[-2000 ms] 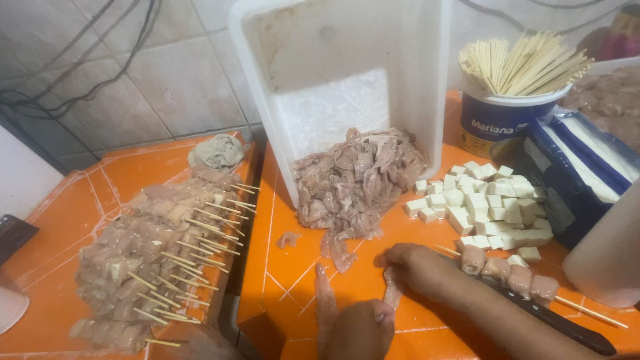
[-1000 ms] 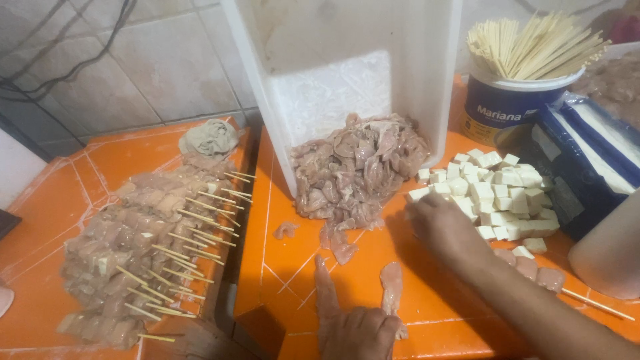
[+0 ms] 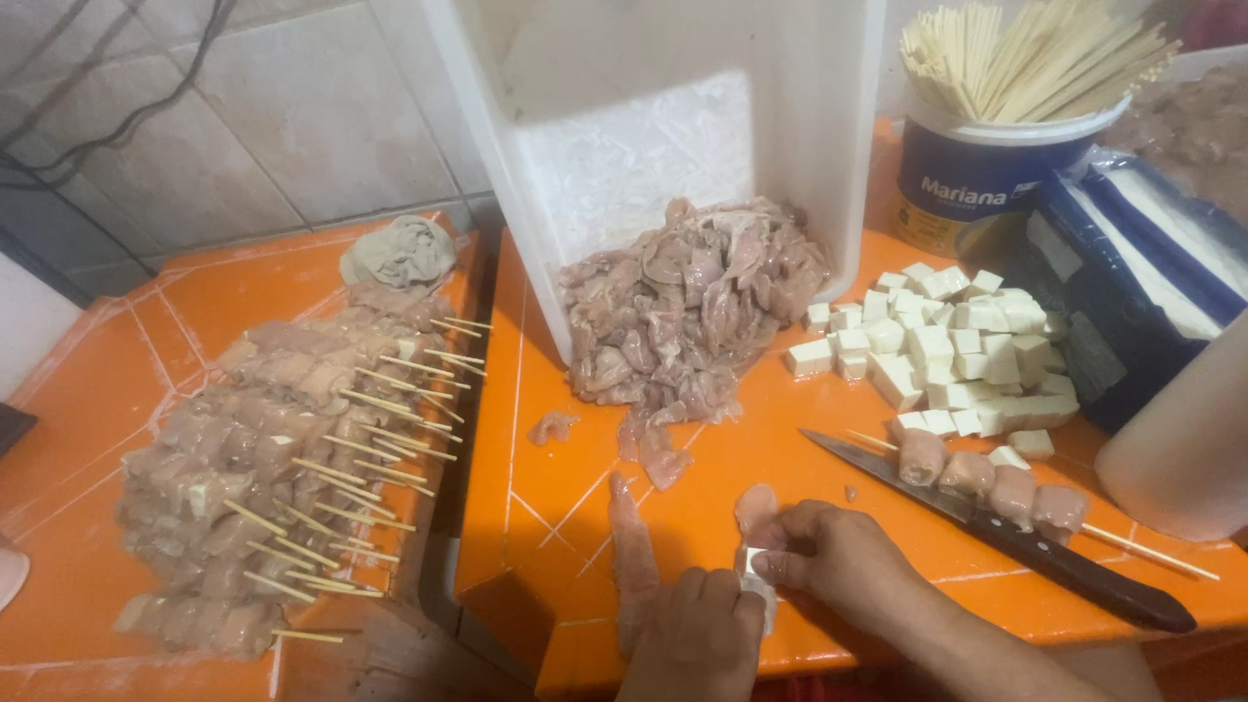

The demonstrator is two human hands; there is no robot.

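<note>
My right hand [image 3: 834, 556] pinches a white cheese-like cube [image 3: 755, 562] on a thin strip of raw meat [image 3: 757, 509]. Close beside it, my left hand [image 3: 697, 624] rests with curled fingers at the lower part of that strip; what its fingertips grip is hidden. Another raw strip [image 3: 632, 546] lies just left of it. To the right, a skewer with several meat rolls [image 3: 1012, 497] lies across a knife [image 3: 1063, 575] with a dark handle. Beyond them is a pile of white cubes [image 3: 965, 351]. Raw meat slices [image 3: 682, 302] spill from a white plastic tub [image 3: 863, 146] lying on its side.
Many loaded meat skewers [image 3: 263, 439] are heaped on the left orange counter, near a crumpled cloth [image 3: 398, 252]. A gap [image 3: 458, 439] separates the two counters. At back right stand a bucket [image 3: 990, 185] of wooden sticks, a blue package [image 3: 1082, 341] and a white cylindrical object [image 3: 1180, 439].
My right hand has moved from the pile of white cubes back to the meat strip, now with a cube in its fingers. The knife, largely hidden by my arm before, is in full view.
</note>
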